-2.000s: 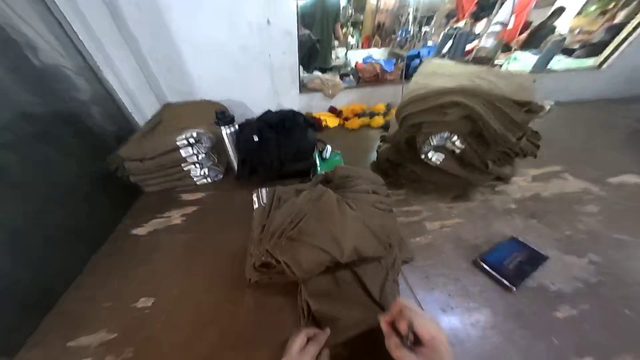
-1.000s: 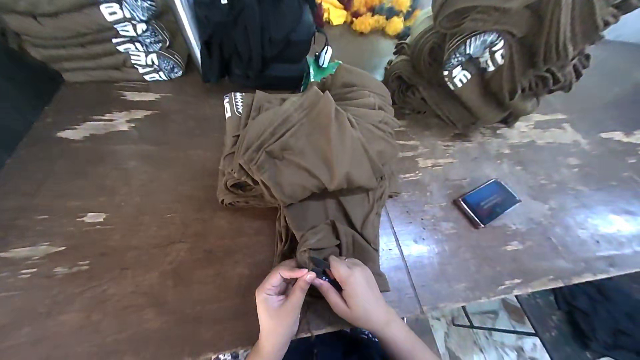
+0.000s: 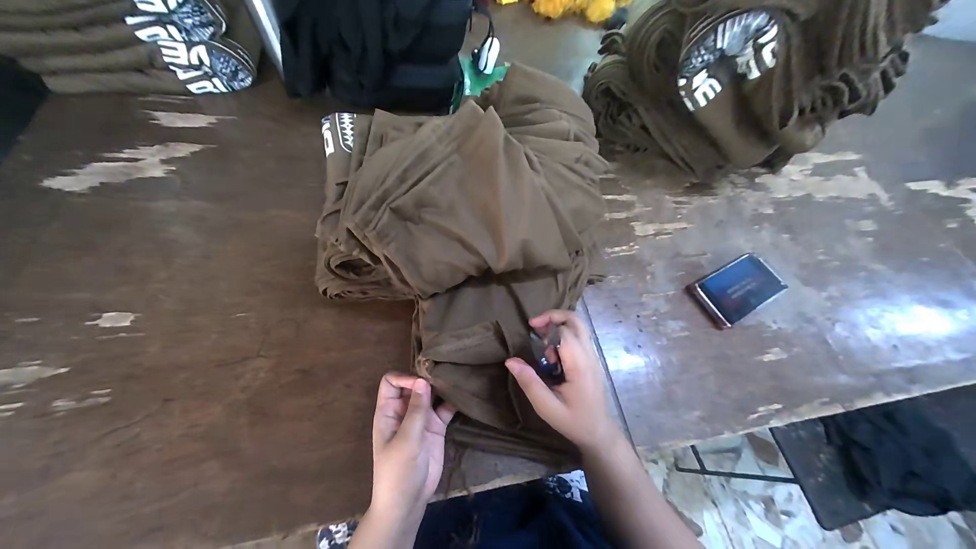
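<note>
A pile of brown fabric garments (image 3: 473, 198) lies in front of me, its lower part reaching the table's near edge. My left hand (image 3: 412, 427) pinches the left edge of that lower brown cloth (image 3: 473, 381) between thumb and fingers. On the right, my right hand (image 3: 568, 389) holds a small dark metal tool (image 3: 547, 357), perhaps thread snips, in its curled fingers above the cloth. The tool's exact shape is partly hidden by the fingers.
A phone (image 3: 738, 290) lies on the worn wooden table (image 3: 229, 366) at right. Behind are folded brown garments (image 3: 84, 46), a black bag or cloth (image 3: 374, 46), yellow flowers (image 3: 579, 8) and another brown garment stack (image 3: 732, 84). Dark cloth (image 3: 907, 450) drapes a seat at lower right.
My hands were together at the cloth a second ago and are now apart, the left at the fabric's left edge, the right over its right side. The view has tilted down since the first frame.
</note>
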